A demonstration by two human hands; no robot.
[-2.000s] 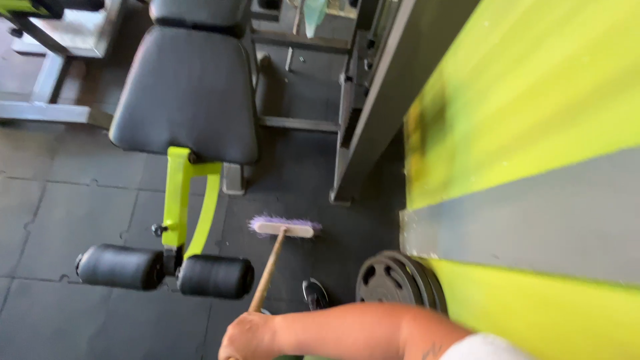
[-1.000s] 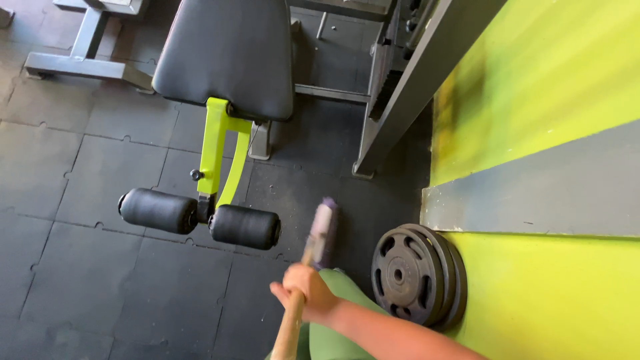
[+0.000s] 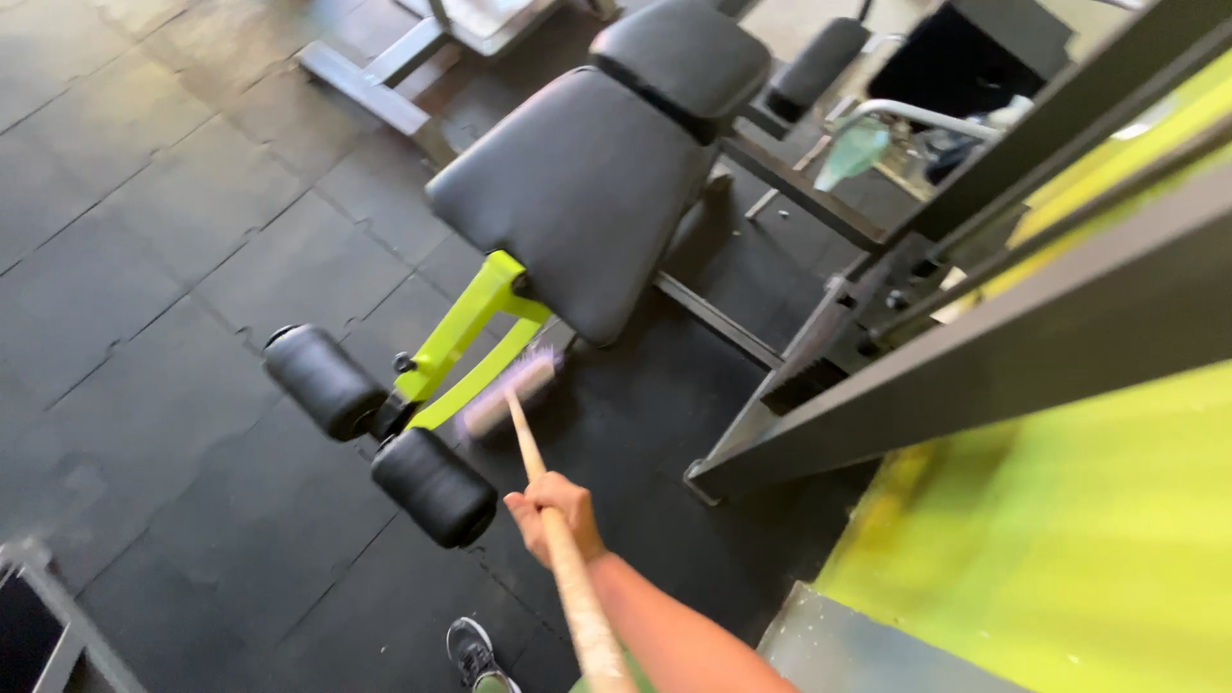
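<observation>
My right hand (image 3: pixel 558 518) is closed around the wooden handle (image 3: pixel 583 606) of a push broom, partway along it. The handle runs up from the bottom edge to the broom's pale head with purple bristles (image 3: pixel 510 395), which is blurred. That head rests on the black rubber floor, beside the curved lime-green bar (image 3: pixel 481 375) of a leg exercise bench. My left hand is out of view, and the handle's near end is cut off by the frame.
Black foam rollers (image 3: pixel 433 486) on the bench stand left of the broom. Above is its padded black seat (image 3: pixel 587 183). A dark metal frame (image 3: pixel 866 395) and a lime-green wall (image 3: pixel 1049 539) lie to the right. A shoe (image 3: pixel 472 650) is on the floor near the bottom.
The broom head has moved left to beside the bench's green bar, my right hand still around the handle. The view has turned, and the weight plates seen earlier are out of it.
</observation>
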